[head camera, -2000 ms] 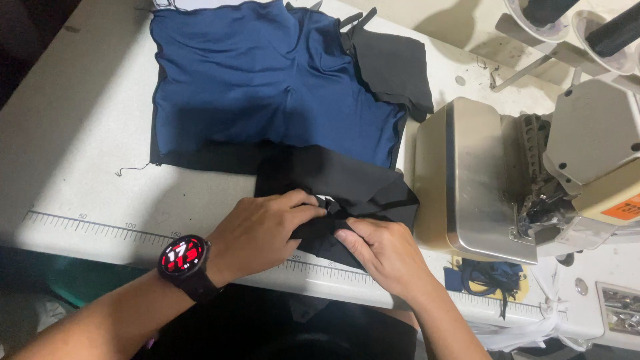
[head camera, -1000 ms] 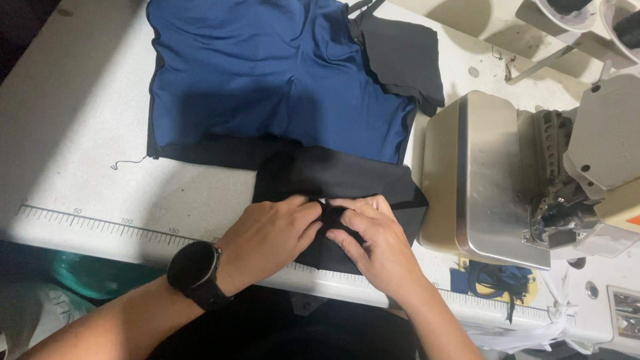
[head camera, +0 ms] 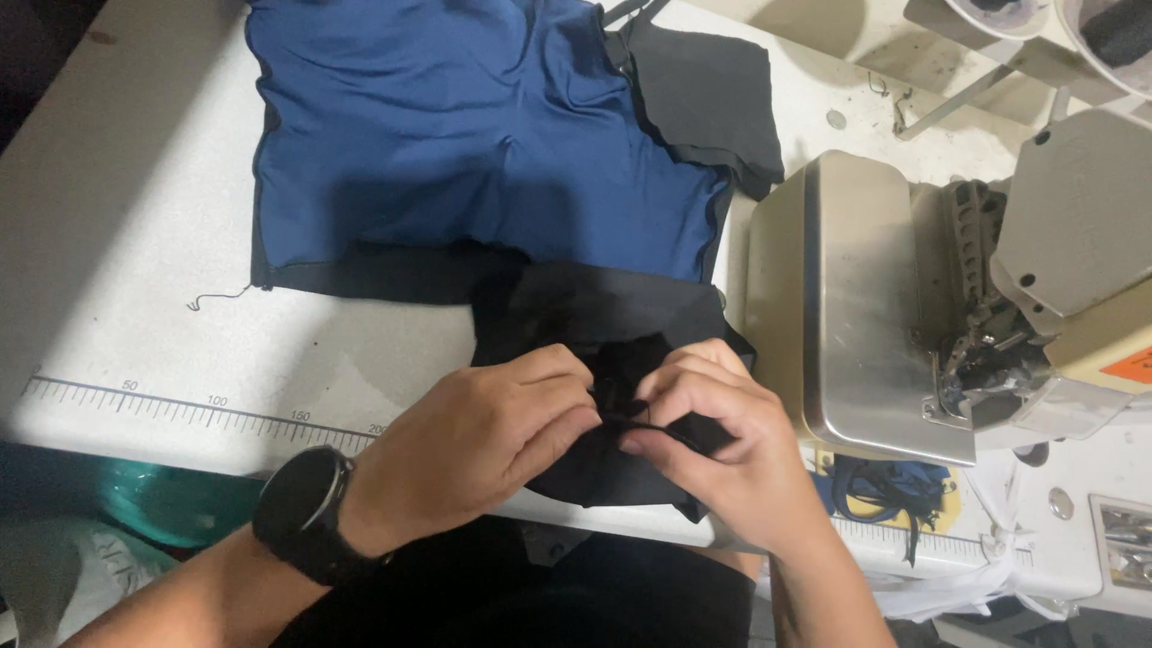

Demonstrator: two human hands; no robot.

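A black fabric piece [head camera: 612,306] lies at the near edge of the table, partly over the lower hem of a navy blue garment [head camera: 405,135] with black edging. My left hand [head camera: 495,432], with a black watch on its wrist, pinches a fold of the black fabric. Close to it on the right, my right hand [head camera: 720,432] holds the same fabric between thumb and fingers. The fingertips are a little apart, with a raised fabric edge between them. Another black fabric part [head camera: 706,99] extends from the garment's upper right.
An overlock sewing machine [head camera: 855,297] stands right of the fabric. Navy and black scraps [head camera: 886,495] lie below it beside white cloth [head camera: 963,576]. A printed ruler scale [head camera: 216,409] runs along the white table's [head camera: 117,270] near edge. Thread cone holders [head camera: 999,13] are at the upper right.
The fingers of both hands have shifted on the black fabric, and the white spot seen between them earlier no longer shows. The watch face, lit two seconds ago, is dark.
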